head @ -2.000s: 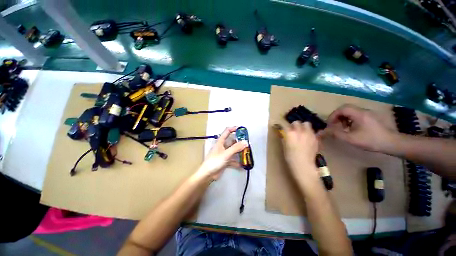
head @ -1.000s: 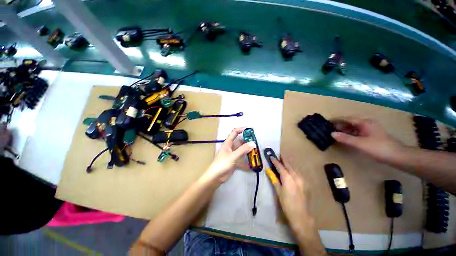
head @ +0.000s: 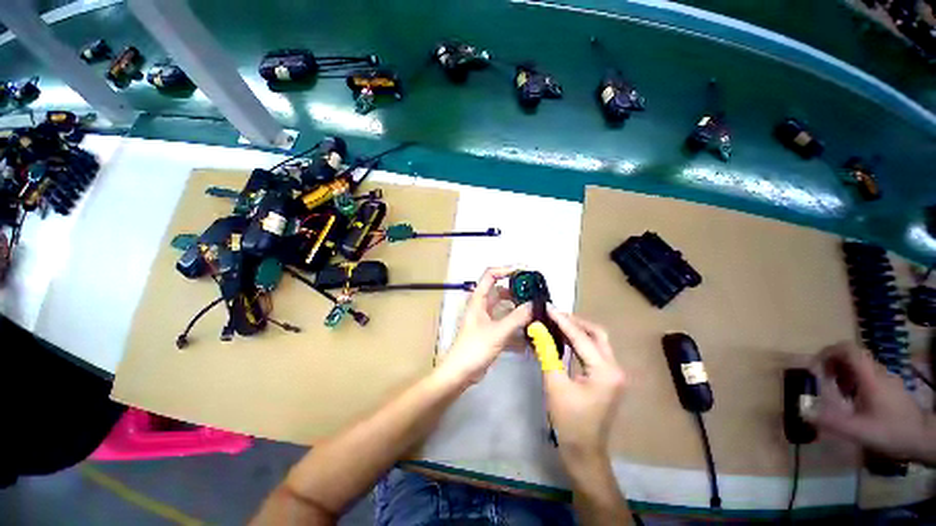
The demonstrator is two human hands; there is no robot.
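My left hand [head: 491, 327] holds an open black unit [head: 527, 287] upright over the white bench strip; green shows at its upper end. My right hand [head: 587, 372] grips a yellow-handled tool [head: 543, 347]. The tool's dark end overlaps the black unit, so I cannot tell exactly where they touch. The lower part of the unit is hidden by my fingers and the tool. Its cable hangs below, partly covered. A block of black covers [head: 656, 268] lies on the right cardboard.
A tangled heap of unfinished units [head: 269, 231] lies on the left cardboard [head: 185, 380]. A closed unit [head: 689, 372] lies at right. Another person's blurred hand [head: 867, 399] is at a second closed unit [head: 797, 407]. Spaced units lie on the green conveyor belt [head: 493, 134].
My right hand has brought the yellow-handled tool from the bench up onto the unit in my left hand. The other person's hand has moved from the covers to the far-right closed unit.
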